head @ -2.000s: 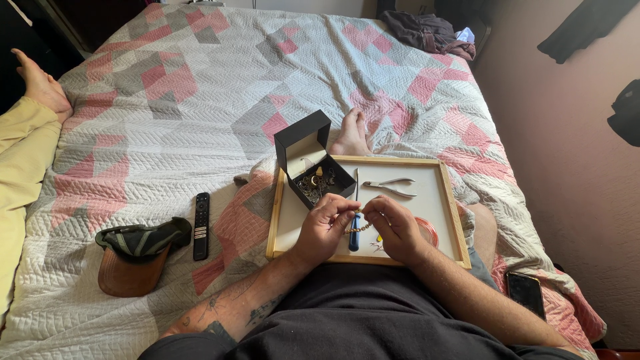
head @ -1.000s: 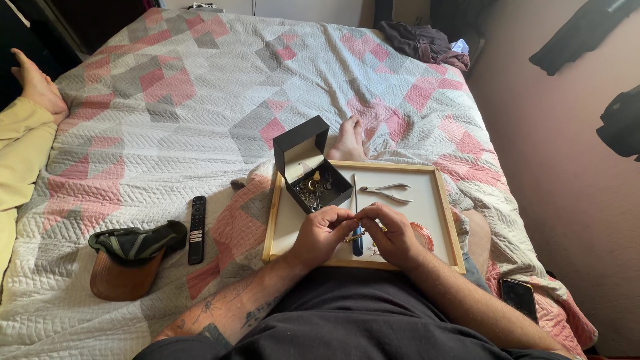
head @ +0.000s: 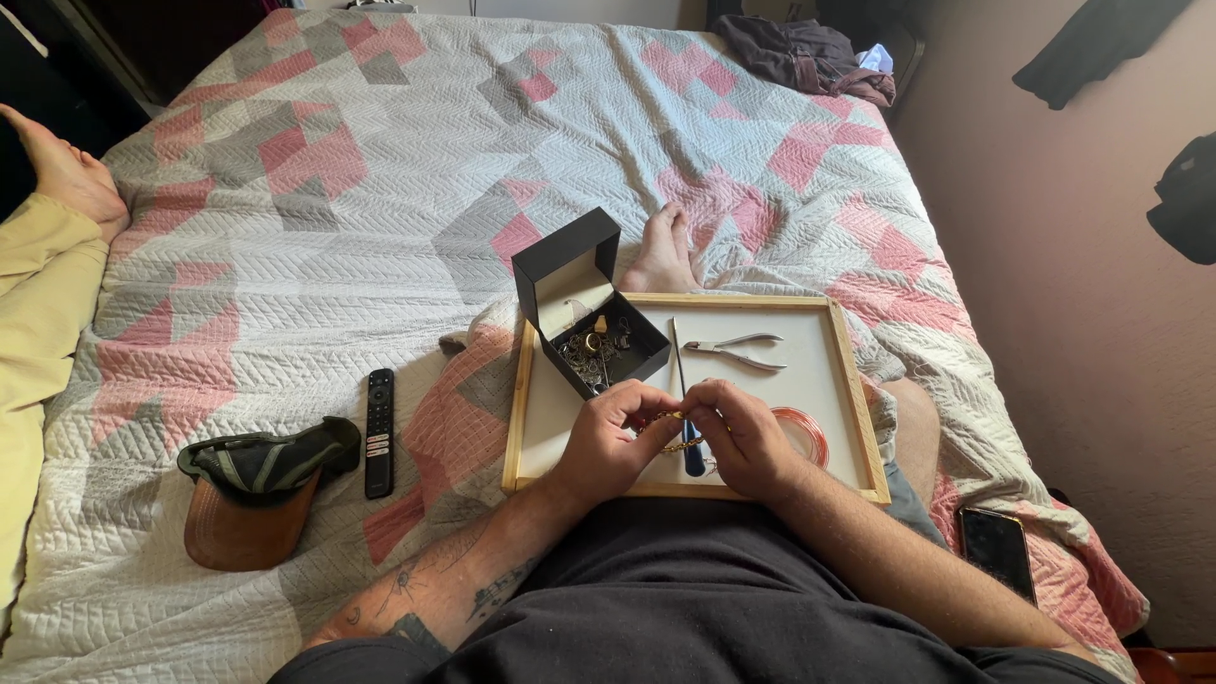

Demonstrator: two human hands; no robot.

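Observation:
A gold-coloured chain [head: 686, 445] is pinched between the fingertips of my left hand [head: 617, 439] and my right hand [head: 746, 439], with a loop of it hanging below. Both hands are over a wood-framed white tray [head: 855, 408] on my lap. Under the chain lies a thin tool with a blue handle [head: 694, 460], partly hidden. Metal nippers [head: 736, 351] rest beyond my right hand, and a coil of copper-coloured wire [head: 807, 435] lies beside it. Beyond my left hand stands a black box [head: 638, 366], lid up, holding tangled jewellery.
Left of the tray, a black remote control [head: 379, 432] and a cap with a brown brim [head: 249, 522] lie on the patchwork quilt. A phone [head: 997, 551] is at the right. Another person's foot [head: 81, 180] rests at the far left, and dark clothing [head: 798, 52] lies at the far corner.
Both hands stay close together over the tray's near side, still holding the chain. Their fingers have shifted slightly on it.

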